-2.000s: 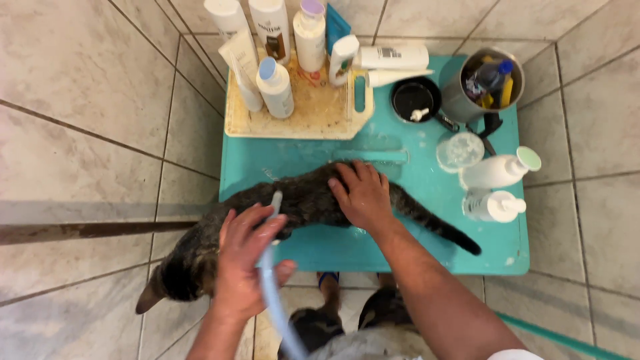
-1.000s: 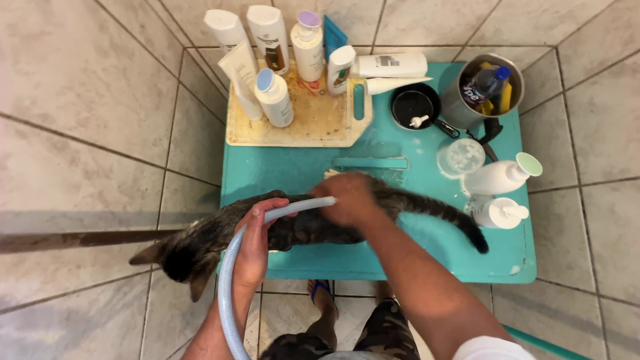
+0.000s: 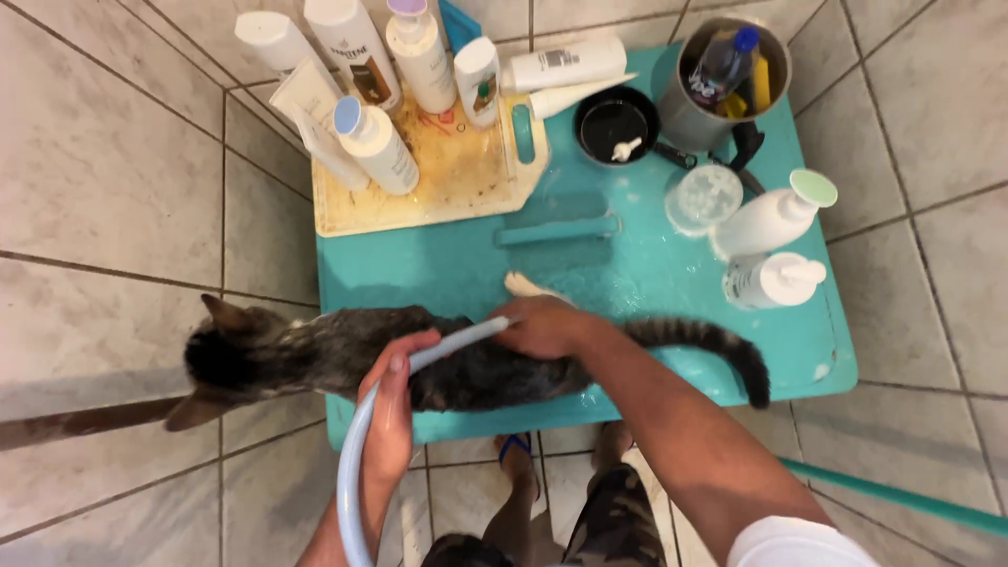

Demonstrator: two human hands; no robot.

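A wet tabby cat (image 3: 339, 354) stands along the near side of a turquoise plastic tabletop (image 3: 409, 272), its head out past the left edge and its striped tail stretched to the right. A pale blue hose (image 3: 358, 449) is held in my left hand (image 3: 394, 394), beside the cat's flank, with its end pointing right over the cat's back. My right hand (image 3: 543, 327) rests on the cat's hindquarters at the hose's end, its fingers partly hidden. One pale hind paw (image 3: 520, 283) shows just beyond that hand.
Several bottles, among them a Pantene bottle (image 3: 354, 55), crowd a stained cutting board (image 3: 441, 197). Right of them are a small black pan (image 3: 617, 126), a metal pot (image 3: 685, 102), a clear tub (image 3: 705, 197) and two pump bottles (image 3: 768, 220). Tiled walls (image 3: 102, 197) surround the tabletop.
My left hand, lower over the cat's flank two seconds ago, now has the hose curved toward my right hand. The right hand has gone from lying flat on the rump to working beside the hose's end.
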